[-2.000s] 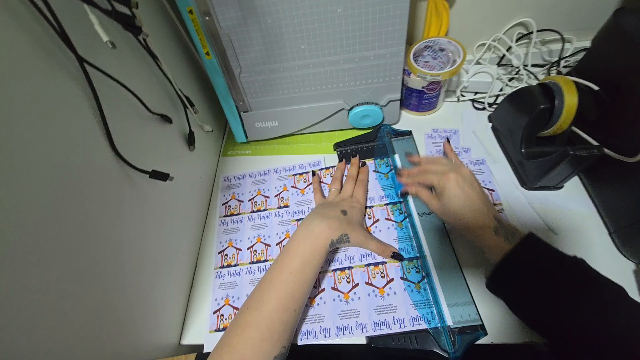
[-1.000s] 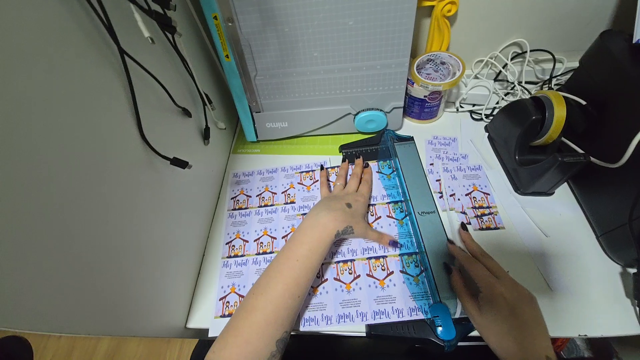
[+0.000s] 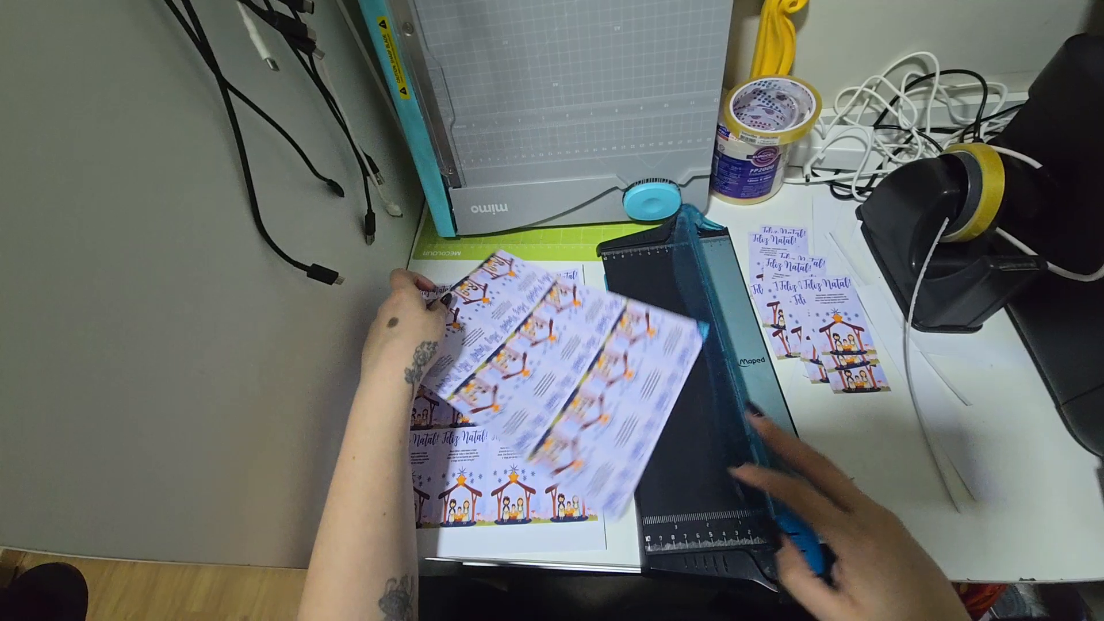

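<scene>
My left hand grips one edge of a printed card sheet, lifted and tilted, blurred at its lower right. The sheet bears rows of nativity drawings and lettering. Beneath it, more printed sheets lie on the white desk. The black and blue paper trimmer stands to the right, its transparent blue rail lengthwise. My right hand is at the rail's near end, fingers apart, beside the blue cutter slide; whether it touches the slide cannot be told. Cut cards lie right of the trimmer.
A larger grey and teal trimmer stands behind, over a green mat. A roll of tape sits on another roll. Tangled white cables, a black tape dispenser and thin paper offcuts are at right. Black cables hang at left.
My left hand has gone from pressing flat on the sheets to holding one sheet up at the left. The sheet has come out from under the trimmer's rail and turned. My right hand stays near the rail's near end.
</scene>
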